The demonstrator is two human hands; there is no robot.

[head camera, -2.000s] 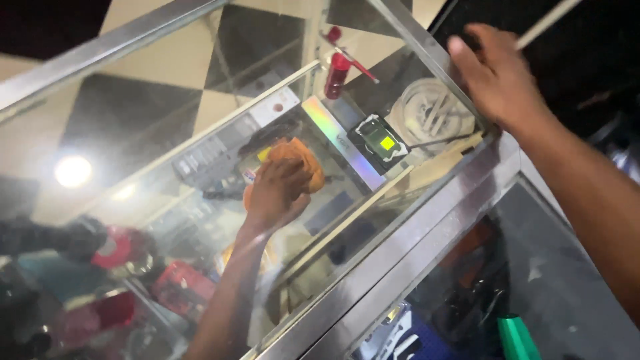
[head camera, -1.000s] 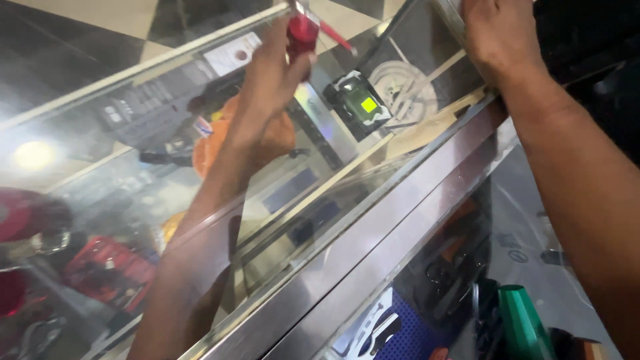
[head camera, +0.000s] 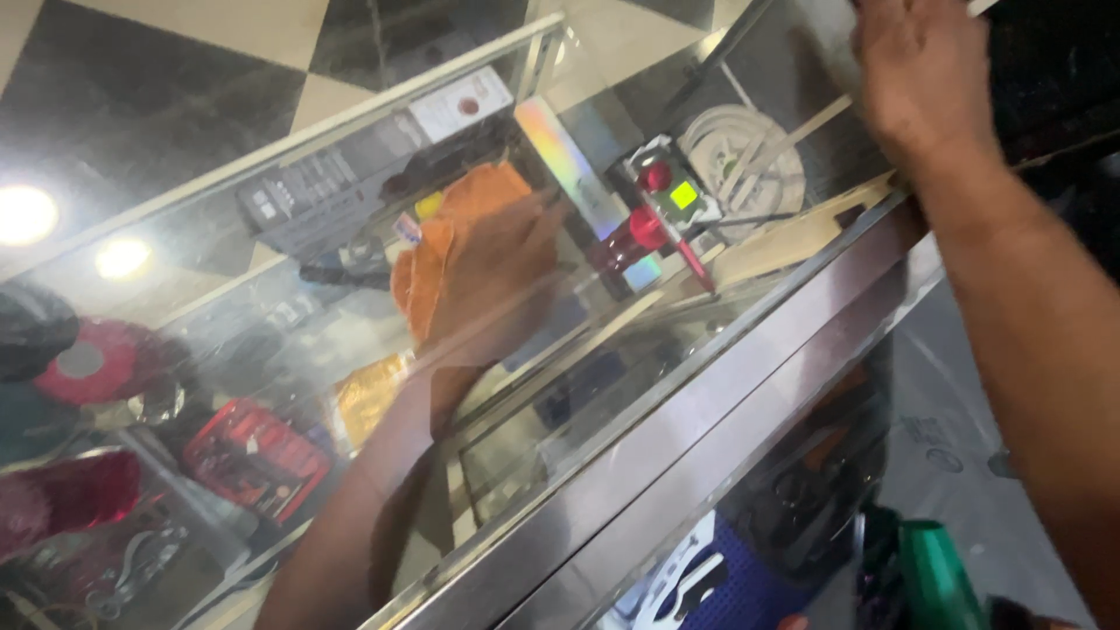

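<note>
A crumpled orange cloth (head camera: 477, 219) lies over the glass display case (head camera: 700, 389). My left hand (head camera: 503, 271), blurred, is pressed on this cloth and holds it. To its right is a red bottle with a thin red nozzle or tube (head camera: 626, 241), with none of my fingers on it. Close to the bottle sits a dark device with a bright yellow-green square (head camera: 678, 188), beside a coiled pale cable (head camera: 744, 166). My right hand (head camera: 927, 79) is at the case's upper right edge; its fingertips are cut off or hidden, so its grip is unclear.
Long boxes (head camera: 332, 184), a red plastic tray (head camera: 258, 459) and a pink round object (head camera: 87, 359) show through the glass. Beyond the metal edge are a green cone-shaped object (head camera: 941, 573) and a blue perforated item (head camera: 744, 582). Lights reflect on the glass.
My left hand has gone from the red bottle back to the orange cloth. Two seconds ago the bottle was above and left of the lit device; now it is below and left of it.
</note>
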